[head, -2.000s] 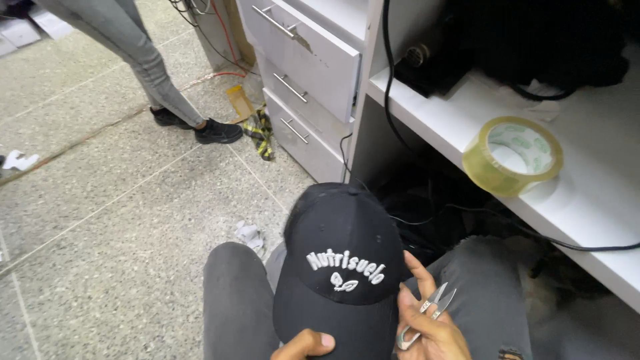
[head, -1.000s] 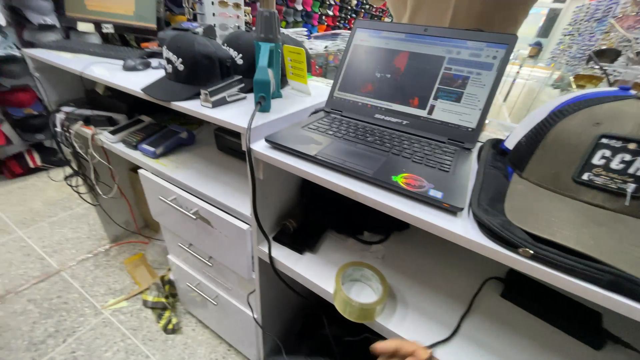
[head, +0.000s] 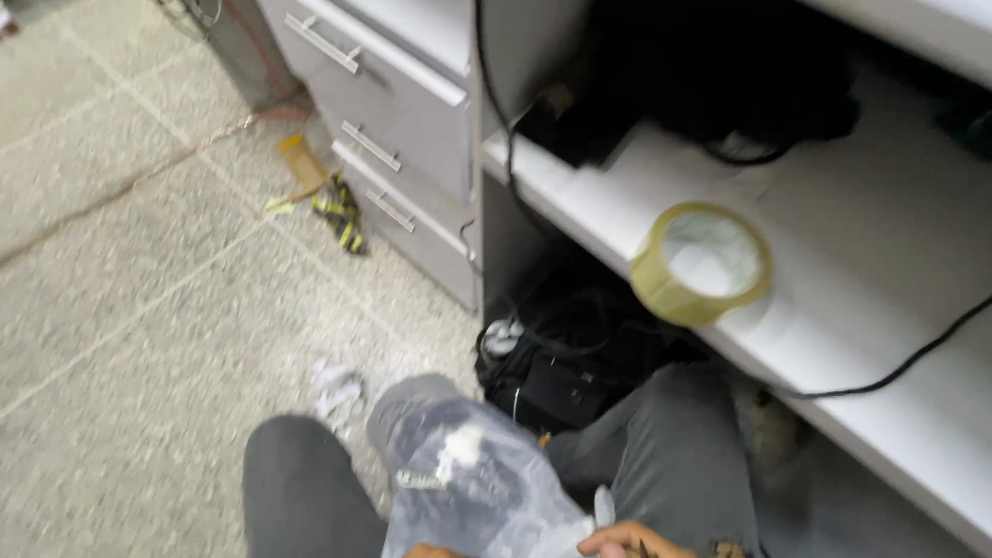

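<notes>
A clear plastic bag (head: 496, 496) lies over my lap with a dark cap (head: 415, 403) showing blurred through it. At the bottom edge my left hand (head: 434, 551) shows only as fingertips against the bag's lower edge. To its right, my right hand (head: 639, 539) has its fingers closed on the bag's right corner. A small dark pointed tip and a grey blade-like piece (head: 604, 508) show beside the right fingers; whether they are the thread snips seen earlier I cannot tell.
A roll of clear packing tape (head: 701, 263) rests at the edge of a white shelf (head: 837, 333), with a black cable behind it. White drawers (head: 403, 116) stand left of the shelf. A black bag (head: 550, 387) is under it. Crumpled white scraps (head: 337, 391) and a yellow-black strip (head: 339, 213) lie on the floor.
Two seconds ago I held a bare black cap with white lettering, and snips in my right hand; now a cap is seen through a clear bag. The view swung up to the desk and back down.
</notes>
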